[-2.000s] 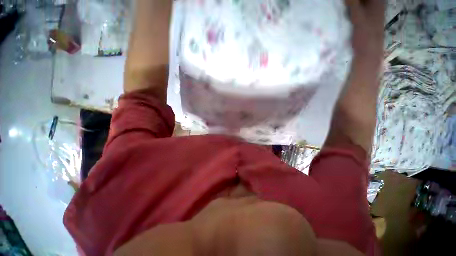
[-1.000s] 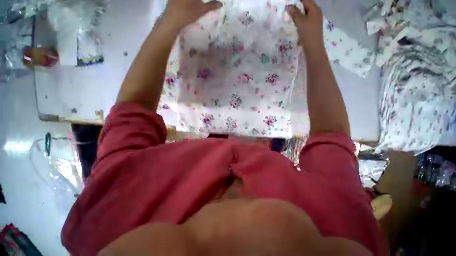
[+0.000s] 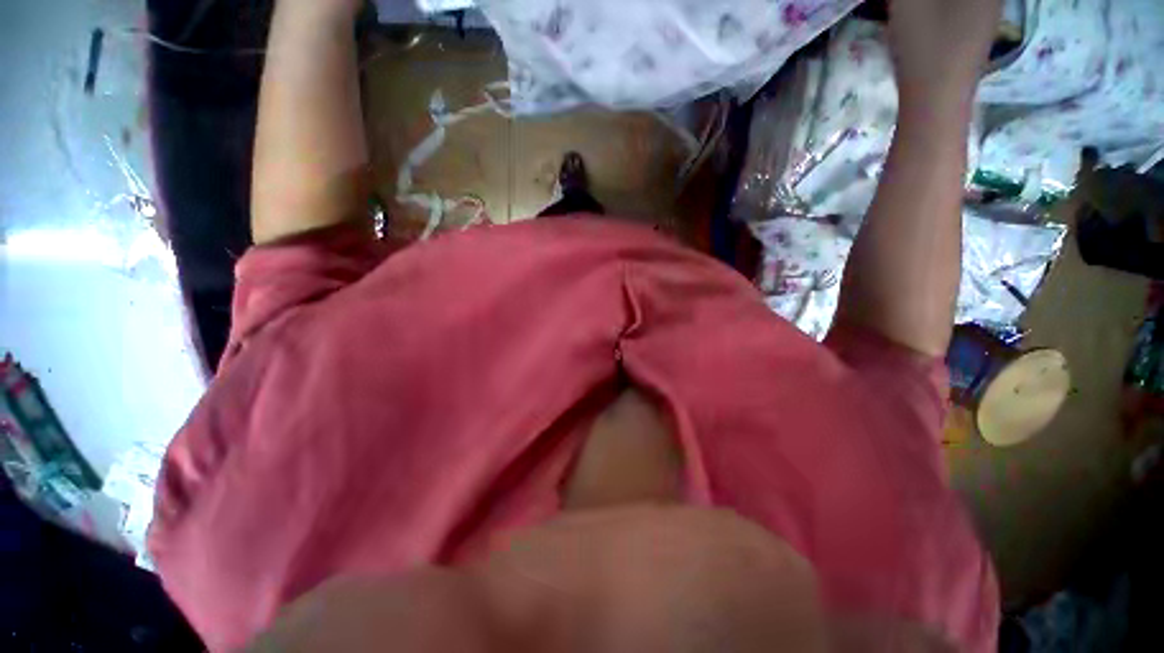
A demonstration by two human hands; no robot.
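A white floral garment point(image 3: 638, 51) hangs loosely at the top centre, with its lower edge above the floor and its upper part cut off by the frame. My forearms reach up on both sides of it. Both of my hands are beyond the top edge, so their grip is hidden.
Floral garments in clear plastic point(image 3: 830, 128) lie at the right. A round tan stool top point(image 3: 1024, 398) is below them. White strips point(image 3: 421, 166) lie on the brown floor point(image 3: 479, 140). A white surface point(image 3: 77, 204) with plastic is at the left, beside a dark gap.
The view has shifted down, so the white table is out of sight and the floor shows. The garment, earlier flat on the table between my hands, now hangs at the top. My hands have left the picture.
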